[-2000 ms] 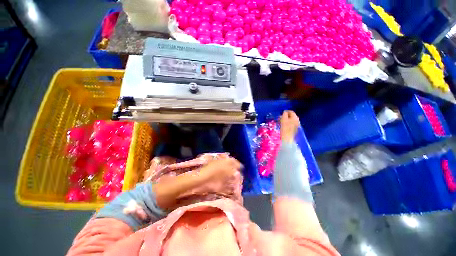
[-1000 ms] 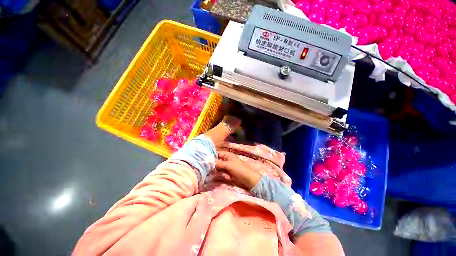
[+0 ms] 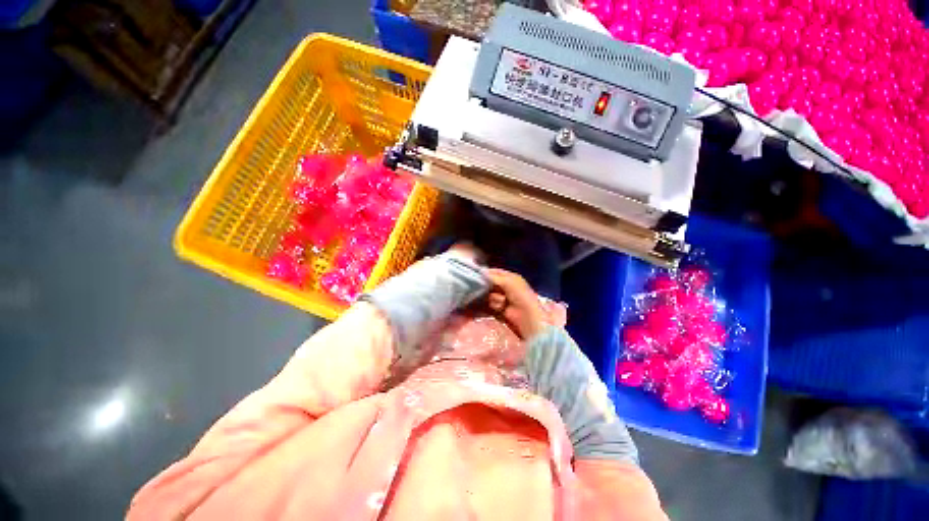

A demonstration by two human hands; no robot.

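Observation:
My right hand (image 3: 520, 303) is over my lap, its fingers closed on the edge of the grey-blue sleeve cover (image 3: 433, 290) on my left forearm. My left hand (image 3: 467, 251) shows only as a small part beyond the cuff, below the sealer's front edge; its fingers are hidden. The pink patterned apron (image 3: 474, 344) lies under both hands. The heat sealer (image 3: 581, 87) stands ahead with its switch lit red. Its brown-tan sealing jaws (image 3: 550, 204) face me. No bag or ball shows in my hands.
A yellow slatted basket (image 3: 232, 168) with bagged pink balls (image 3: 351, 209) stands left of the sealer. A blue bin (image 3: 752, 356) with more bagged balls is at right. Pink balls (image 3: 805, 71) heap on a white-covered surface behind. A clear plastic bag (image 3: 854, 444) lies at lower right.
Since two seconds ago, my right hand has come from over the blue bin to my left cuff. In the last second, my left sleeve cover has moved forward over the hand. The view has turned left.

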